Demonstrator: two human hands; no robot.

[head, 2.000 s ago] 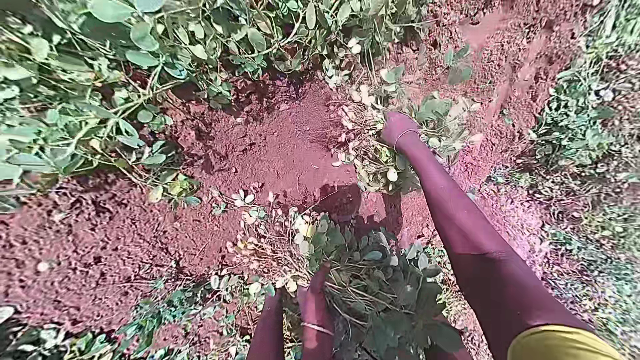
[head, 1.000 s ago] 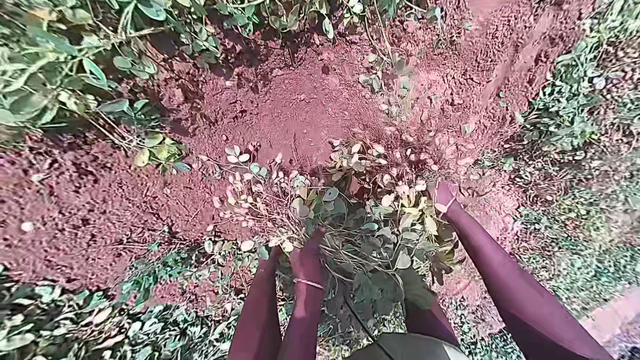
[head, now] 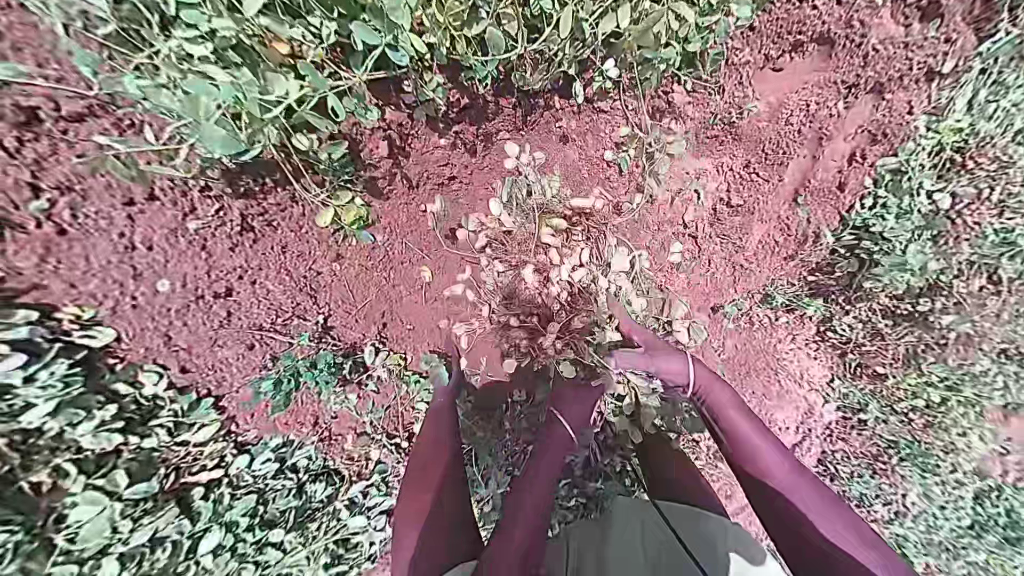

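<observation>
A bunch of uprooted peanut plants [head: 552,272], with roots and pale pods pointing up the view, is between my hands above the red soil. My left hand [head: 578,400], with a thin band at the wrist, grips the stems from below, its fingers partly hidden by foliage and shadow. My right hand [head: 652,358], with a pale band at the wrist, cups the right side of the bunch, thumb and fingers against the stems and pods. The leafy ends hang down towards my legs, partly in shade.
Leafy green plants [head: 480,40] run along the top of the view. More foliage [head: 200,496] covers the lower left, and low greenery [head: 912,232] lines the right. Bare red soil [head: 216,256] lies between. My legs [head: 436,480] are at the bottom.
My right hand has come down and left, bringing its plants against those in my left hand. The two bunches, apart two seconds ago, are now together, with roots and pods raised up the view.
</observation>
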